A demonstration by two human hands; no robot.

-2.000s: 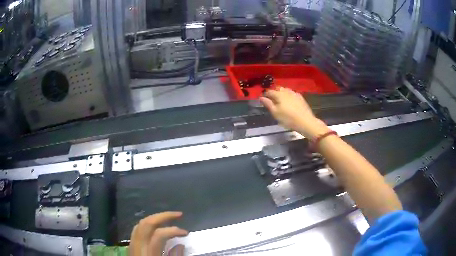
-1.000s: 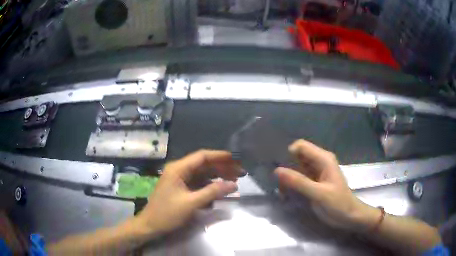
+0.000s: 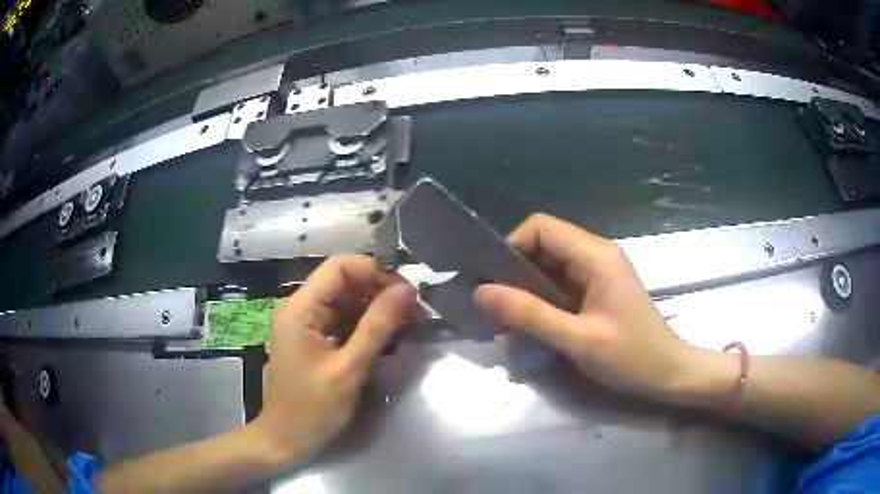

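A flat dark-grey metal plate [image 3: 468,246] with rounded corners is held tilted above the steel bench edge, in front of the belt. My right hand [image 3: 589,309] grips its right side, thumb on the near face and fingers behind. My left hand [image 3: 338,333] has thumb and fingertips together at the plate's lower left edge, by a shiny curved piece [image 3: 429,277]. Whether my left fingertips pinch a small part there is hidden. A carrier fixture [image 3: 314,178] with two curved cutouts lies on the belt behind my left hand.
The dark-green belt [image 3: 598,154] runs across between silver rails [image 3: 463,87]. Another fixture with two round discs [image 3: 94,199] is at left, and one [image 3: 844,135] is at far right. A green label [image 3: 236,322] is on the near rail. Another person's arm [image 3: 29,439] shows at lower left.
My right hand has come back from the red tray area to the bench. Both hands are now together at the plate, which is raised and tilted. The view has moved closer to the bench.
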